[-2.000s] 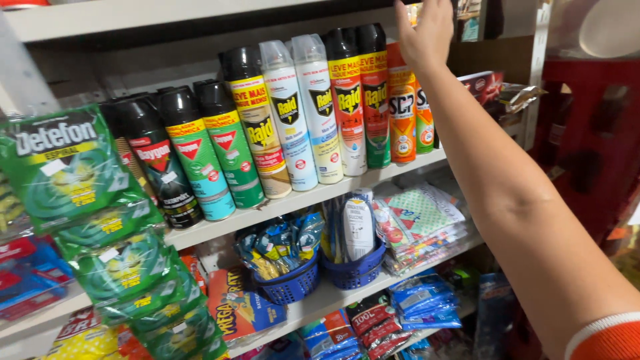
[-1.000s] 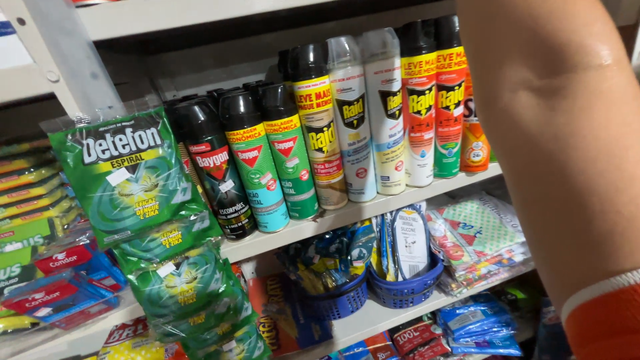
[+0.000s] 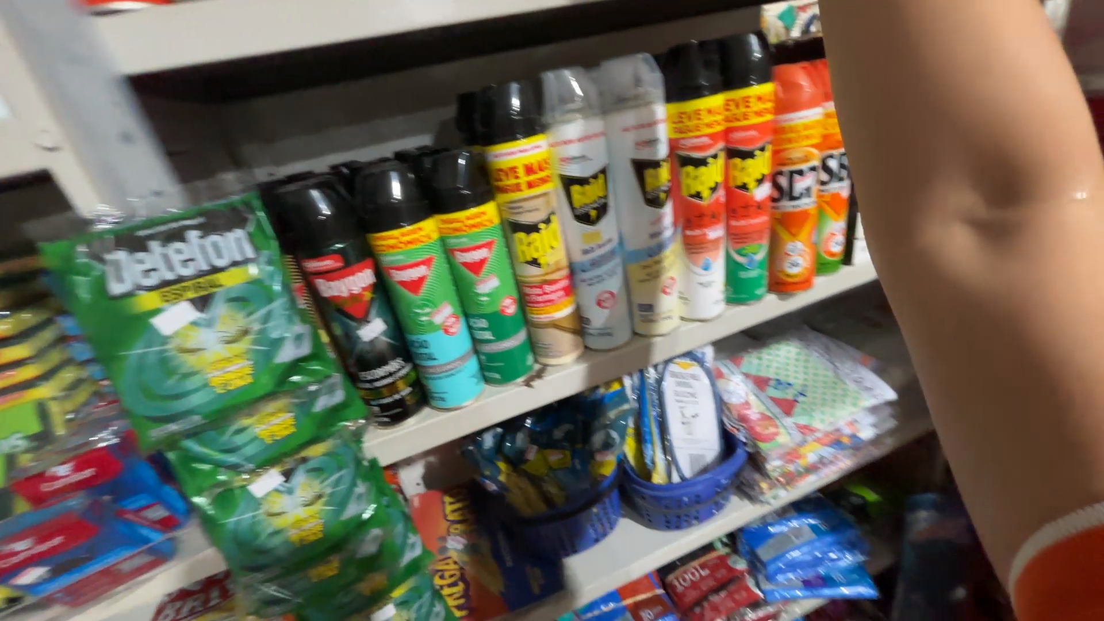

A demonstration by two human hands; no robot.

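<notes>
My right forearm, in an orange sleeve with a pale cuff, rises along the right side; its hand is past the top edge, out of view. My left hand is not in view. Behind the arm a shelf (image 3: pixel 552 379) holds a row of upright aerosol cans: black Baygon cans with green or dark bodies (image 3: pixel 349 302), Raid cans in yellow (image 3: pixel 536 241), pale (image 3: pixel 595 216) and red (image 3: pixel 749 172), and orange SBP cans (image 3: pixel 795 181). Green Detefon coil packets (image 3: pixel 207 319) hang in a strip at the left.
Below stand two blue plastic baskets (image 3: pixel 686 500) with packaged goods, beside a stack of folded patterned plastic-wrapped items (image 3: pixel 802 388). Blue packets (image 3: pixel 806 552) and red ones (image 3: pixel 703 578) lie lower down. Red and blue packages (image 3: pixel 78 509) sit at the left. A metal upright (image 3: pixel 95 103) divides the shelving.
Two seconds ago my right hand showed at the top, by the upper shelf; it has left the view. The forearm now fills more of the right side.
</notes>
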